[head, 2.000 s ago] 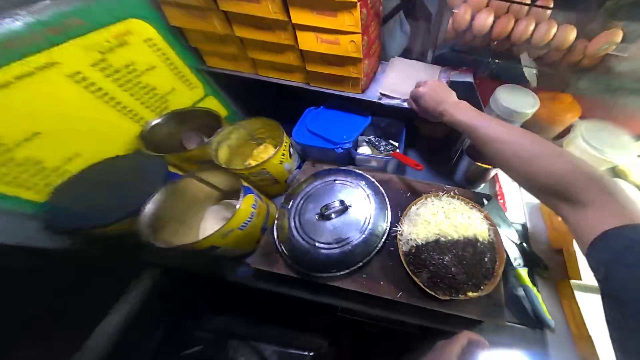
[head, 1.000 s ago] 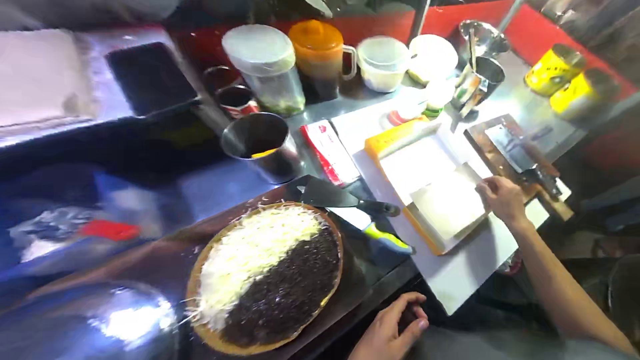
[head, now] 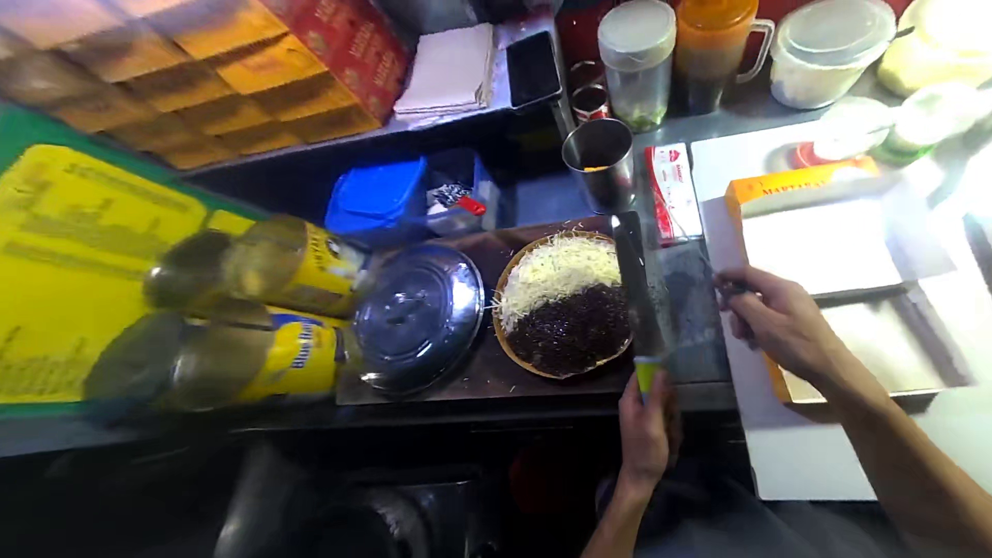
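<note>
My left hand (head: pixel 647 434) grips the green handle of a long knife (head: pixel 637 287); the blade points away, beside the right edge of a round thick pancake (head: pixel 566 306). Shredded cheese covers the pancake's far part and dark sprinkles the near part. To the right, my right hand (head: pixel 775 318) is closed on a thin tool with a dark handle (head: pixel 732 288), mostly hidden by the fingers. Next to that hand lies an open cardboard food box (head: pixel 821 248) with a white inside. A shiny round metal lid (head: pixel 418 318) sits left of the pancake.
Yellow tins (head: pixel 298 353) stand at the left, below stacked orange boxes (head: pixel 256 70). Behind the pancake are a blue-lidded container (head: pixel 380 198), a steel cup (head: pixel 601 167) and a red and white packet (head: pixel 673 194). Lidded tubs and an orange-topped jug (head: pixel 713 46) line the back.
The knife with the green handle, lying on the counter one second ago, is now in my left hand. My right hand has left the open box and closed on a thin tool. The view has swung about.
</note>
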